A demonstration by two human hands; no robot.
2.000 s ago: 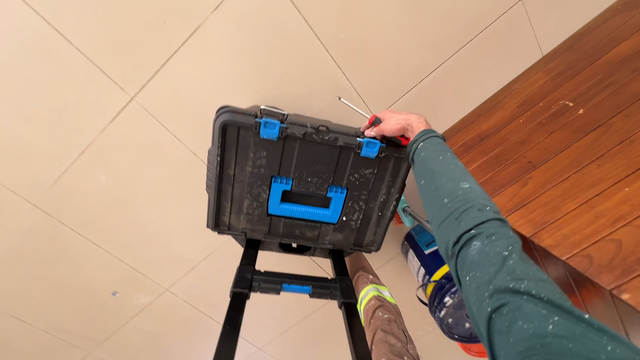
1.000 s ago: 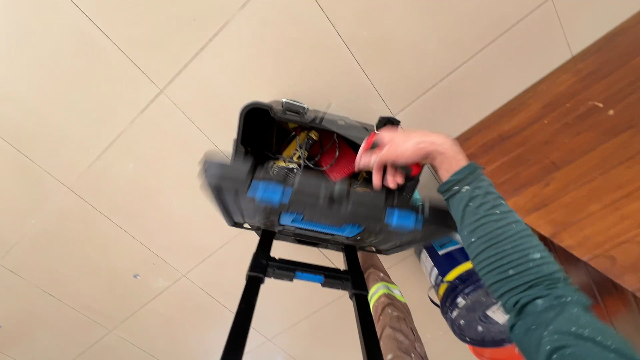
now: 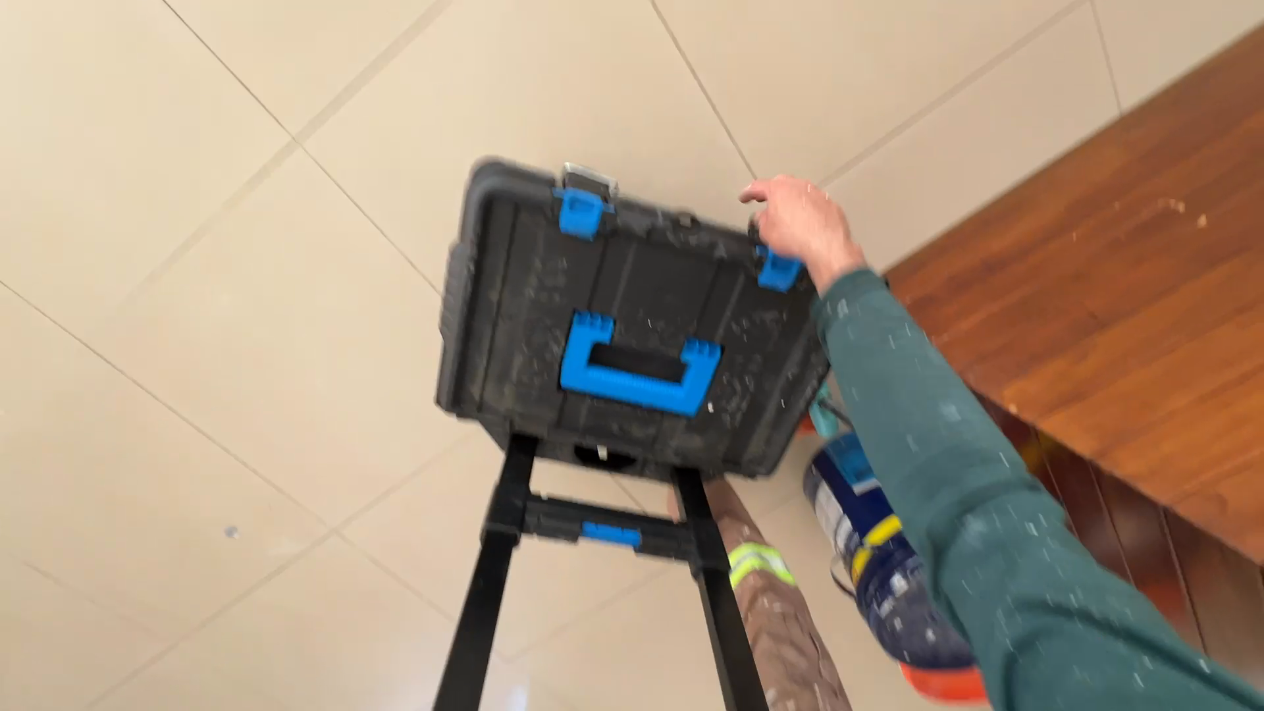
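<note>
A black plastic toolbox (image 3: 652,286) with its lid down fills the middle of the head view, its blue handle (image 3: 640,380) lying flat on the lid. Two blue latches sit along the far edge, a left one (image 3: 582,212) and a right one (image 3: 779,269). My right hand (image 3: 802,222) rests at the right latch, fingers partly spread and no tool visible in it; its underside is hidden. A black telescopic pull handle (image 3: 602,528) with a blue button extends from the box toward me. My left hand is out of the picture.
Right of the box stand dark blue buckets (image 3: 908,592) with an orange base. A leg in brown trousers with a reflective band (image 3: 760,565) is beside the pull handle. Wooden steps or boards (image 3: 1116,267) border the tiled floor (image 3: 247,395) on the right.
One second ago the toolbox lid was raised, showing tools inside; now it is down. The screwdriver seen in my right hand two seconds ago is no longer visible.
</note>
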